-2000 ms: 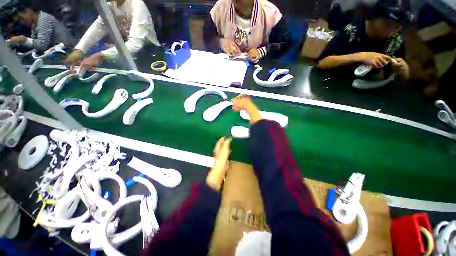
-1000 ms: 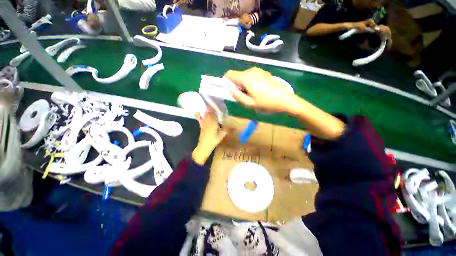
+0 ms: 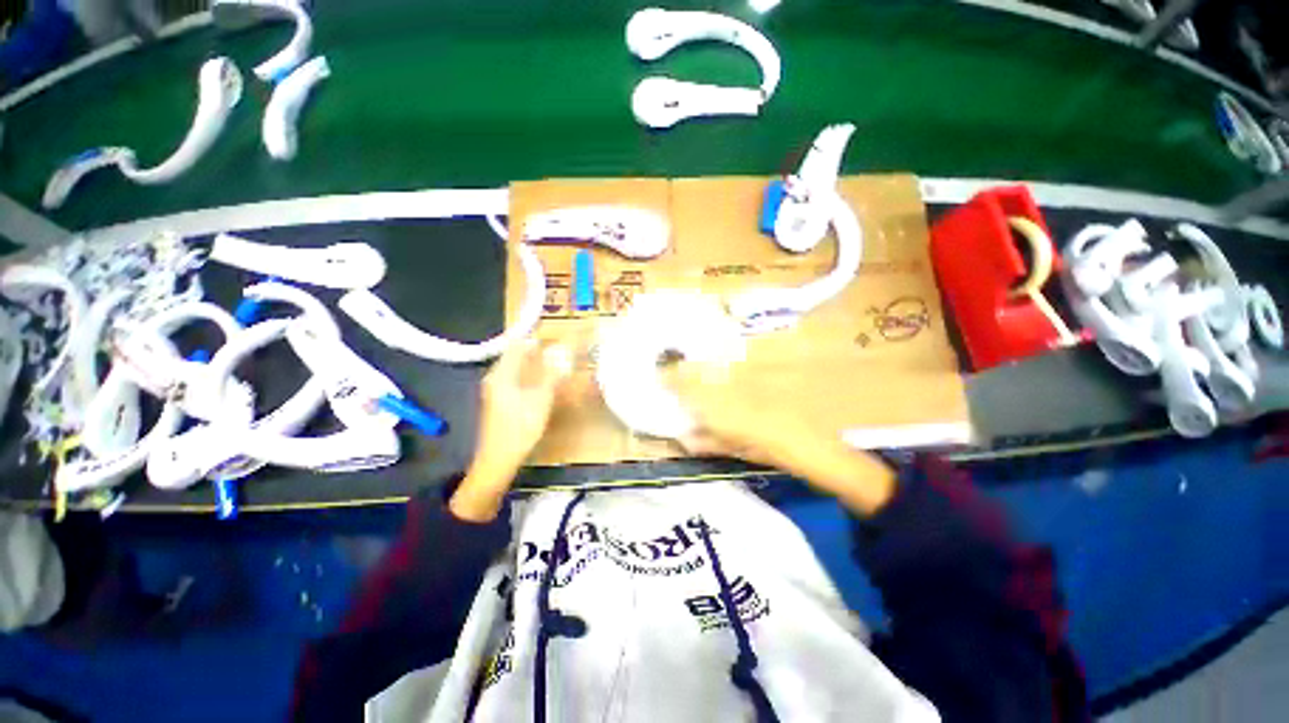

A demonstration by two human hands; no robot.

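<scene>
A white tape roll (image 3: pixel 629 370) lies flat on the cardboard mat (image 3: pixel 884 381). My right hand (image 3: pixel 742 428) is at the roll's lower right edge; its fingertips are blurred, so its hold is unclear. My left hand (image 3: pixel 520 403) is left of the roll, fingers raised, and its grip cannot be told. A white shell (image 3: pixel 598 229) with a small blue battery (image 3: pixel 585 280) below it lies at the mat's upper left. A linked shell pair (image 3: pixel 845 254) with a blue battery (image 3: pixel 773 208) lies at the upper right. A curved white shell (image 3: pixel 438 343) reaches the mat's left edge.
Tangled white shells (image 3: pixel 269 370) and small white scraps (image 3: pixel 156 276) lie left. A red tape dispenser (image 3: pixel 997 283) stands right of the mat, with more shells (image 3: pixel 1173 318) beyond it. The green conveyor (image 3: pixel 467 99) carries white units behind the mat.
The view has tilted down. Both hands have come back from the belt side to the mat, and my right hand has left the white shells it held. A white shell now lies beside the blue battery.
</scene>
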